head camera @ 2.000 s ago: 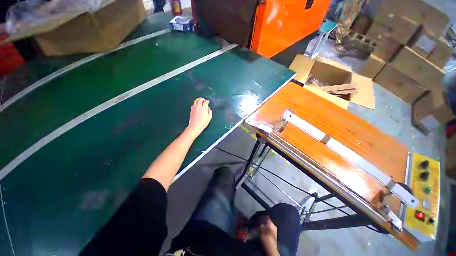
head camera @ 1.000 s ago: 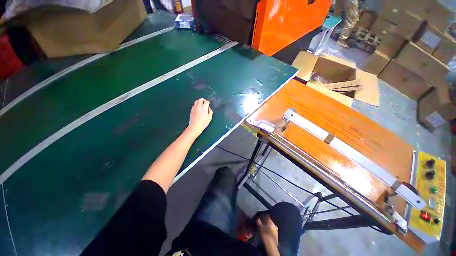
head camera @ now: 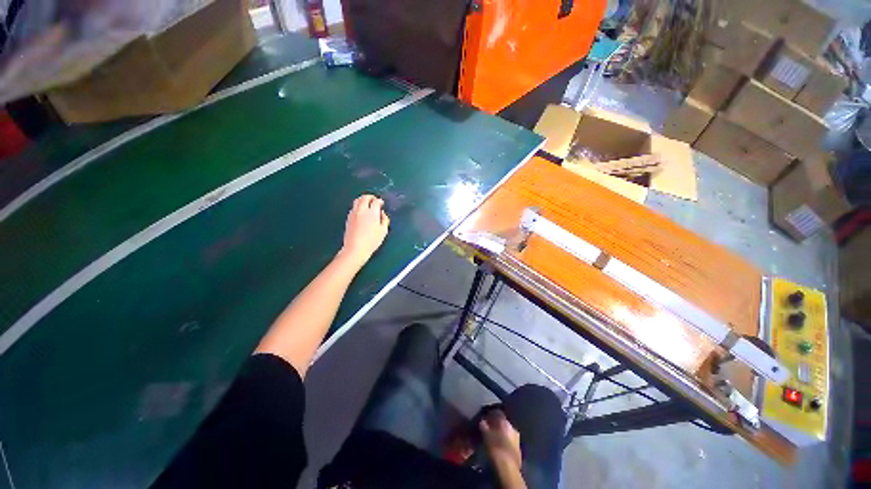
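My left hand [head camera: 366, 225] rests on the green table [head camera: 239, 277] near its right edge, fingers curled together, with nothing seen in it. My right hand [head camera: 501, 441] lies on my lap, fingers bent beside something dark and reddish that is too unclear to name. Whether it grips this cannot be told. The sealer's orange top [head camera: 659, 234] stands to the right of the table. Its long silver sealing bar [head camera: 654, 291] lies across the top, with no bag or box under it. The yellow control box [head camera: 797, 353] is at its right end, with a lit red switch.
An open carton [head camera: 611, 148] is on the floor behind the sealer. Stacked cartons [head camera: 764, 115] stand at the back right. An orange machine [head camera: 525, 48] is beyond the table. A large carton [head camera: 153, 62] and a small blue-white box [head camera: 336, 53] sit on the table's far side.
The view has shifted slightly, so the sealer and table sit further left in the picture. Both hands keep nearly the same pose; nothing is taken up or let go.
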